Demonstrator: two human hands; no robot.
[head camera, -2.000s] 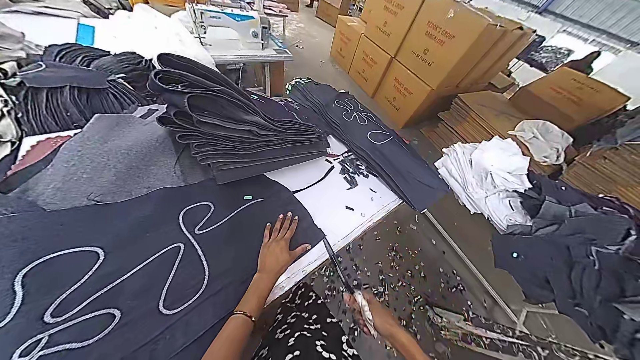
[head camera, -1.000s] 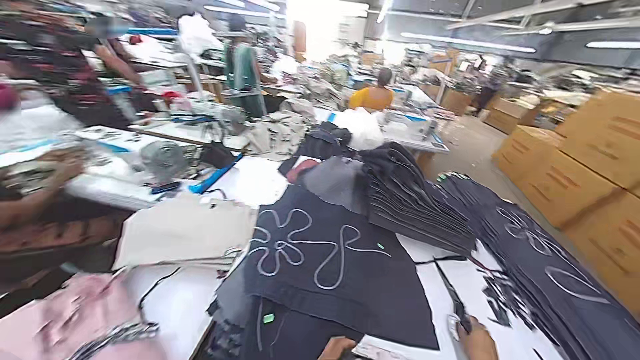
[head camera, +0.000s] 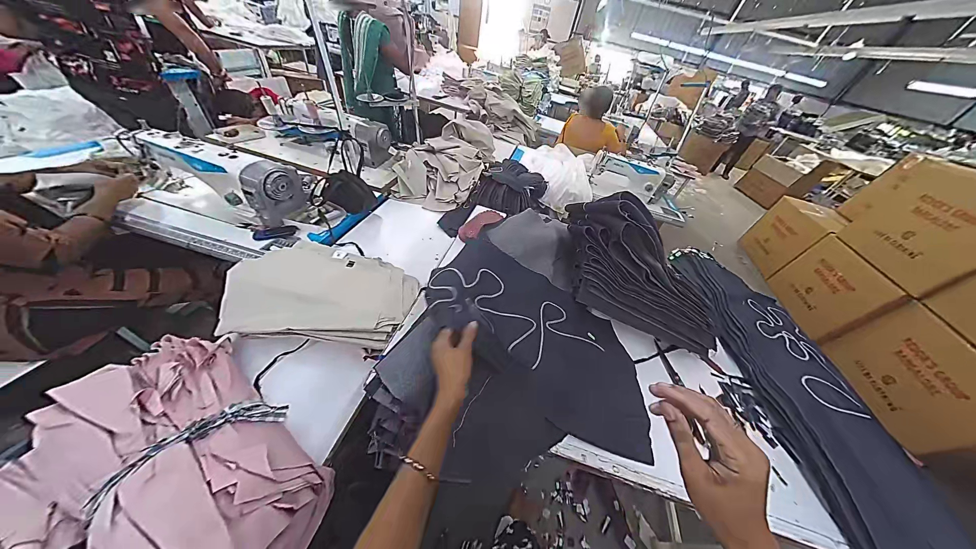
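A dark fabric panel with light cord embroidery (head camera: 579, 366) lies across the white table. My left hand (head camera: 455, 354) pinches a folded edge of it between thumb and fingers. To the right, my right hand (head camera: 717, 450) is raised over the table, with a pair of dark scissors (head camera: 672, 371) at its palm; part of them is hidden by the fingers. Behind the panel stands a stack of folded dark fabric pieces (head camera: 640, 267). A pile of similar embroidered panels (head camera: 793, 358) hangs over the table's right side, beside dark fabric scraps (head camera: 743, 400).
At the left are a tied pink fabric bundle (head camera: 183, 450), folded beige fabric (head camera: 320, 293) and a sewing machine (head camera: 229, 171). A co-worker's hands (head camera: 103, 198) are beside that machine. Cardboard boxes (head camera: 900, 305) stand at the right. More people sit or stand farther back.
The view has swung left since two seconds ago. My left hand lay flat on the panel then; now it pinches a lifted fold of it. The scissors remain at my right hand.
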